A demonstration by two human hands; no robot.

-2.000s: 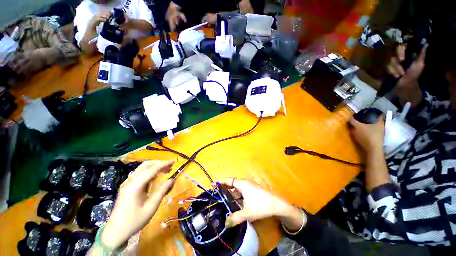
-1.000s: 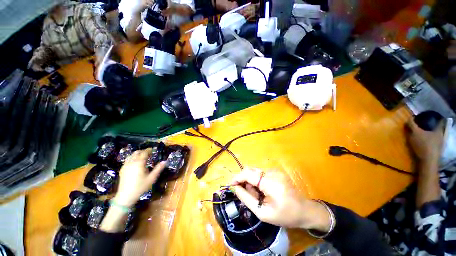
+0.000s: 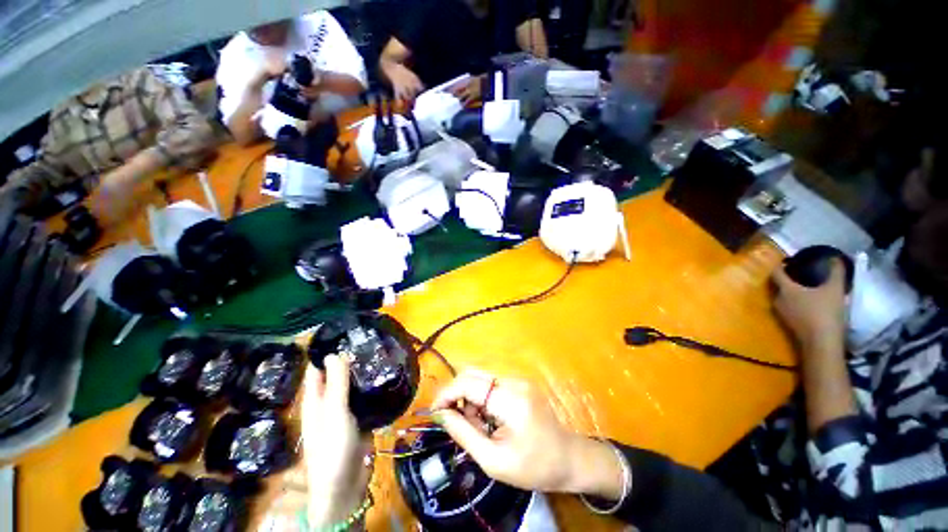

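My left hand holds a black rounded camera front module, its silvery circuit board facing up and toward me. My right hand pinches thin wire leads with thumb and fingers, just above the open camera body. The camera body stands at the bottom centre, its round black shell open upward, with a pale block and several coloured wires inside. Its lower part is cut off by the picture's edge. The module is beside the body, apart from it. Whether any lead touches the module's board is not clear.
A clear tray with rows of black modules lies at left. White cameras stand on the green mat. A black cable lies at right, near a black box device. A neighbour's hand holds a camera at right. Stacked black trays stand far left.
My left hand has lifted a module out of the tray and brought it beside the camera body. My right hand remains at the wires. The view has shifted.
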